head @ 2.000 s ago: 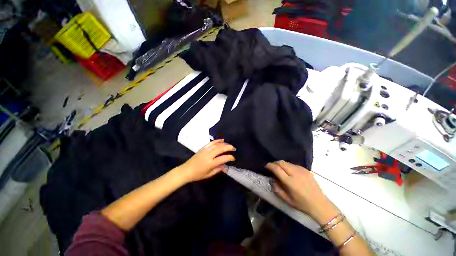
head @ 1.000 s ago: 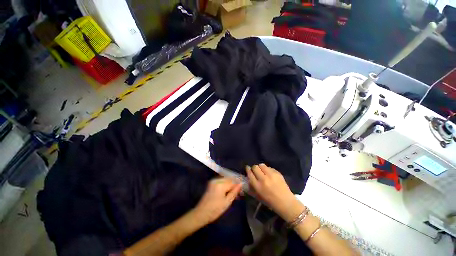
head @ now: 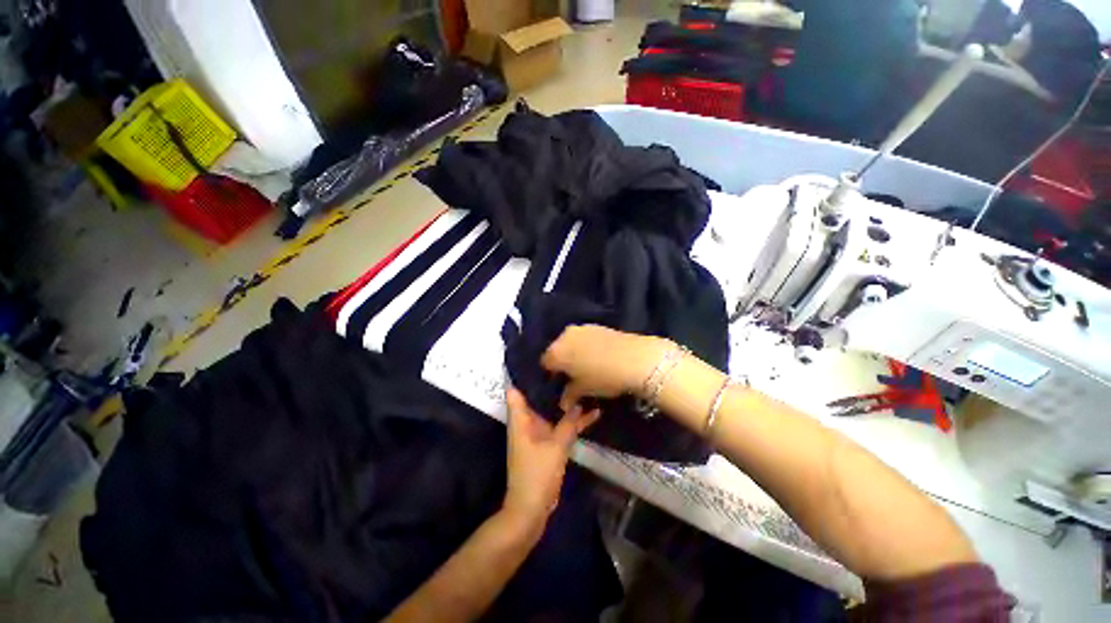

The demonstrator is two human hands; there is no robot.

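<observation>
A black garment (head: 646,262) lies bunched on the white machine table left of the sewing machine (head: 841,262), with a thin white line on it. My right hand (head: 597,365) is on the garment near the table's front edge, its fingertips in the cloth. My left hand (head: 536,450) is just below it, fingers up at the garment's edge and thumb apart. Its fingertips are partly hidden by cloth. A second large black pile (head: 305,462) hangs at the left, in front of the table.
Striped black and white bands (head: 420,286) lie at the table's left end. Red-handled snips (head: 908,396) lie under the machine arm. A blue-white tub (head: 780,140) stands behind the table. Yellow (head: 165,136) and red crates (head: 213,207) stand on the floor at back left.
My hands have gone from the table's front edge onto the garment. My right hand has moved up and left, and the garment's front part is drawn up. The camera view has shifted.
</observation>
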